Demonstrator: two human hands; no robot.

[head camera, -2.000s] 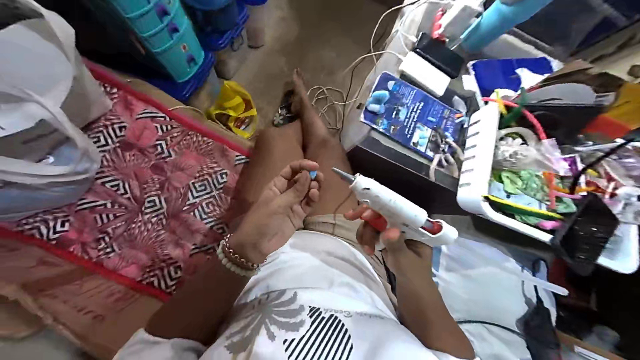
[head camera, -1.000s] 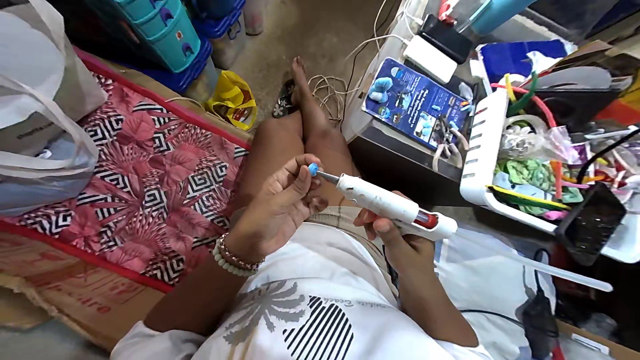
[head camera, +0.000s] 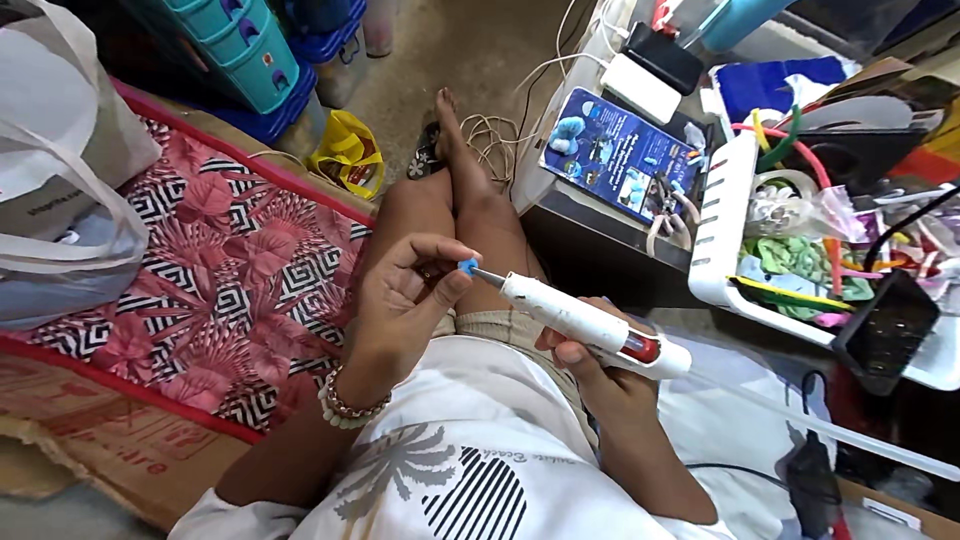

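Note:
Between the thumb and fingertips of my left hand [head camera: 409, 292] is a small blue piece [head camera: 468, 267], its exact kind too small to tell. My right hand [head camera: 600, 367] is wrapped around a white hot glue gun [head camera: 577, 319], which points left over my lap. Its metal nozzle meets the blue piece or lies right against it. A long translucent glue stick [head camera: 817, 424] runs out of the gun's rear to the lower right. The trigger is hidden by my right fingers.
At right, a white plastic basket [head camera: 720, 217] holds pipe cleaners and craft scraps. Beside it, pliers [head camera: 667, 214] rest on a blue printed sheet [head camera: 615, 154]. Cables [head camera: 487, 150] lie on the floor near a yellow bag [head camera: 346, 154]. A patterned mat [head camera: 247, 277] and a white bag [head camera: 75, 150] are at left.
Two seconds ago the nozzle was apart from the blue piece; the glue gun has since come to it and turned flatter. Both hands have kept their hold.

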